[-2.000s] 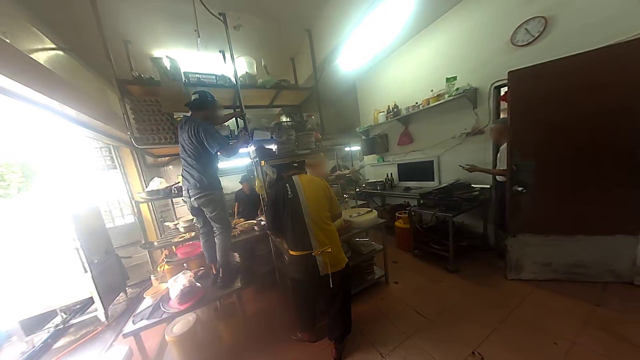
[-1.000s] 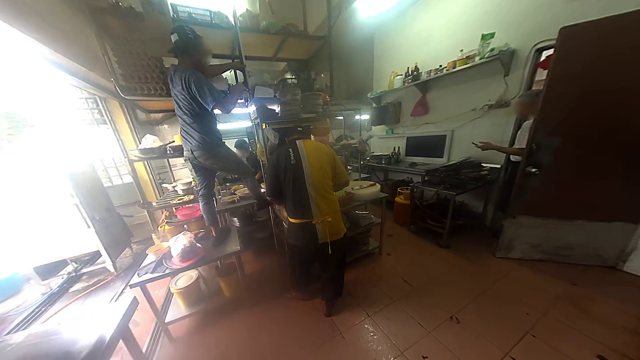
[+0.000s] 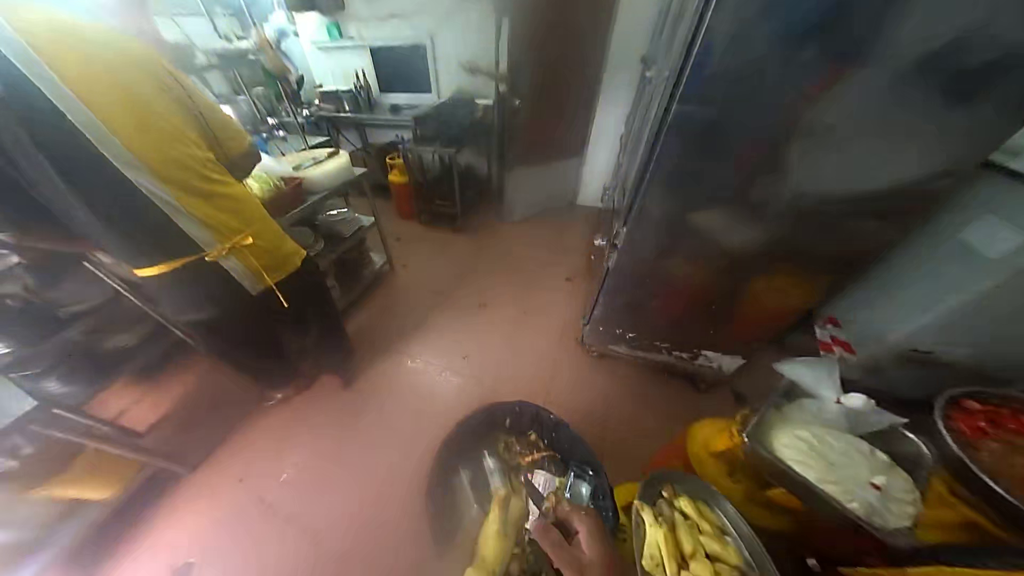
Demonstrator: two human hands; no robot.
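At the bottom of the head view, my right hand [image 3: 572, 538] is closed on a small knife [image 3: 534, 491] with a dark blade. Just left of the blade is a long pale yellow piece of food [image 3: 498, 524], perhaps a peeled root. I cannot make out my left hand. Both knife and piece are over a round black bin [image 3: 456, 444] that holds scraps and clear plastic. To the right of my hand, a metal bowl [image 3: 732, 512] holds several pale yellow peeled pieces [image 3: 686, 534].
A metal tray [image 3: 920, 456] of white food stands at right, beside a bowl [image 3: 952, 472] of red food. A tall metal cabinet [image 3: 720, 224] rises behind them. A person in a yellow and black top [image 3: 208, 152] stands at left by a metal rack [image 3: 364, 200]. An orange gas cylinder [image 3: 400, 188] stands farther back.
The view has swung down and to the right. My right hand with the knife, the black bin and the food containers now show; the person standing raised at left is out of view.
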